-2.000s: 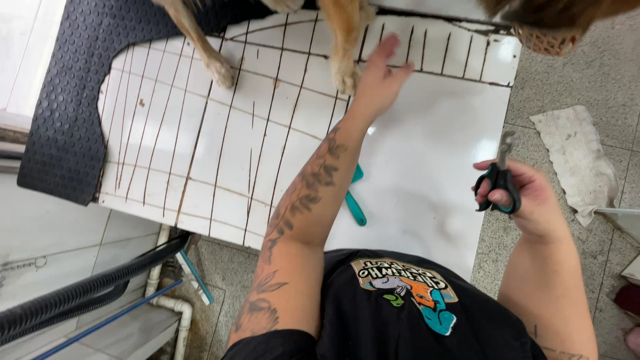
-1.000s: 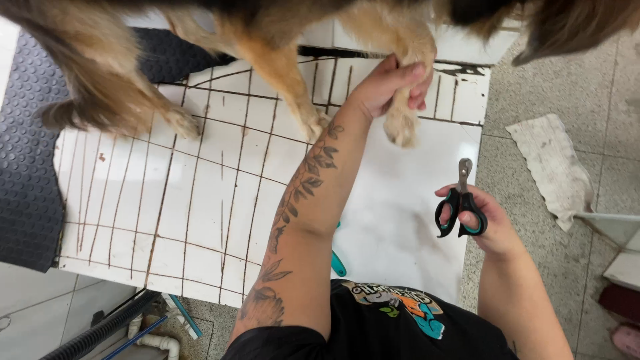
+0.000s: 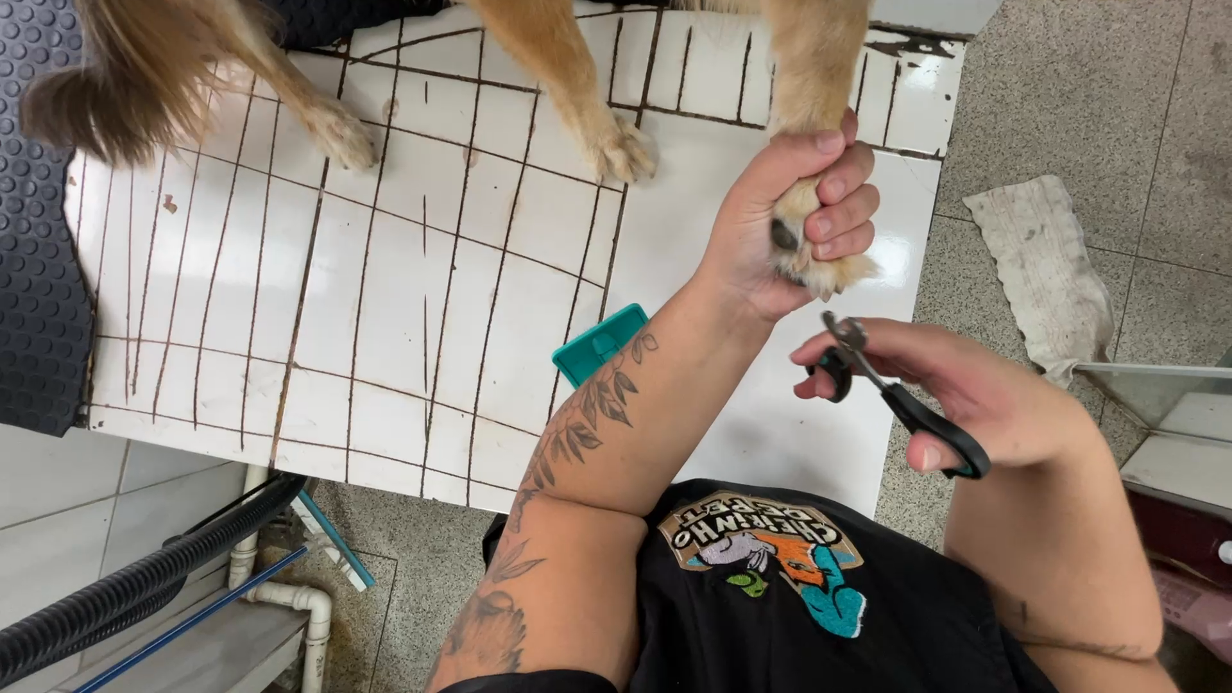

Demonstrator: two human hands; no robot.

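Note:
My left hand (image 3: 794, 217) is closed around a dog's front paw (image 3: 826, 274), whose toes and a dark pad show below my fingers. The tan leg (image 3: 818, 67) rises out of the top of the view. In my right hand (image 3: 962, 385) are nail clippers with black and teal scissor handles (image 3: 929, 423); their metal head (image 3: 847, 332) lies just below the paw, apart from it, and the handles are spread. The dog's other front paw (image 3: 621, 149) and a hind paw (image 3: 339, 135) stand on the white tiled table.
On the white table (image 3: 481, 318) a teal slicker brush (image 3: 602, 342) lies partly behind my left forearm. Black studded rubber matting (image 3: 38, 289) covers the left edge. A grey-white cloth (image 3: 1044, 269) is on the speckled floor at right. A ribbed black hose (image 3: 144, 577) and white pipes (image 3: 313, 616) run at lower left.
My left hand, away from the paw two seconds ago, now grips it lower down than one second ago. My right hand has brought the clippers close to the paw.

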